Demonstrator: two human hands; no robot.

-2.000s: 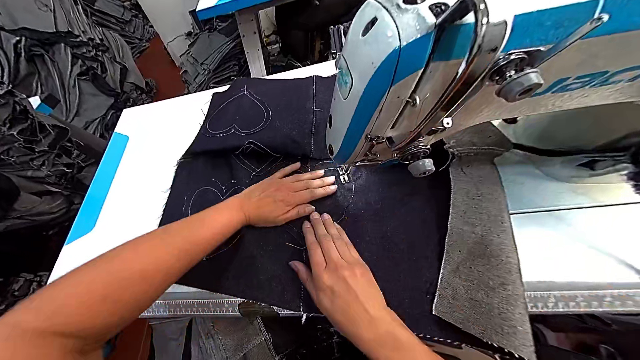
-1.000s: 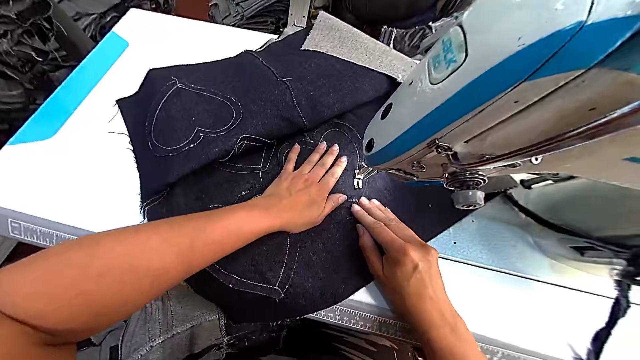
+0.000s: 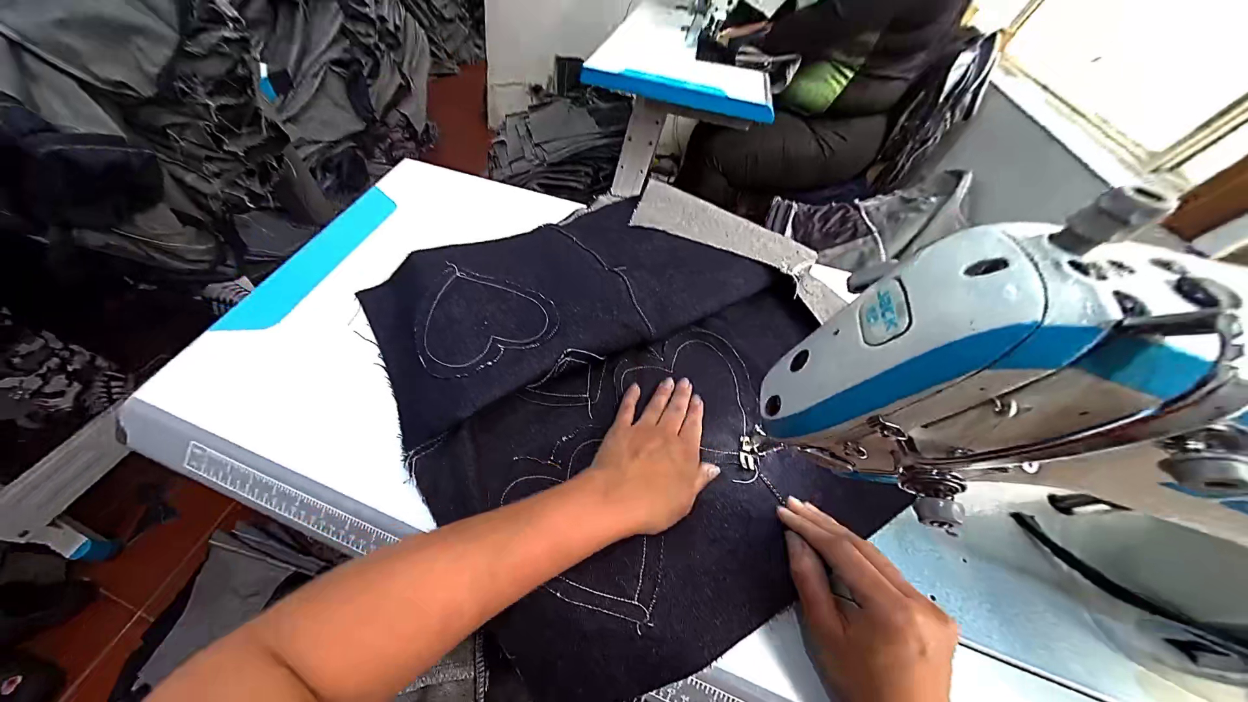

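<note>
Dark denim fabric [image 3: 721, 565] with several heart outlines stitched in pale thread lies on the white table of a Jack sewing machine [image 3: 907, 361]. The presser foot [image 3: 748, 452] rests at a stitched line, right of centre. My left hand [image 3: 658, 458] lies palm down on the denim, fingers spread, just left of the presser foot. My right hand [image 3: 868, 604] is at the denim's right edge, below and right of the foot, its fingertips on the cloth beside a seam line. Whether it pinches the edge cannot be told. A grey strip [image 3: 717, 224] shows along the far edge.
The sewing table [image 3: 292, 390] has a blue corner band and a ruler strip [image 3: 292, 497] along its near edge. Piles of dark garments [image 3: 205, 127] stand at the left. Beyond, a person [image 3: 838, 97] sits at another sewing table [image 3: 682, 83]. A dark cord [image 3: 1102, 575] lies at the right.
The denim has been turned under the presser foot since the oldest frame. My right hand has shifted from beside my left hand to the cloth's right edge. The view has widened.
</note>
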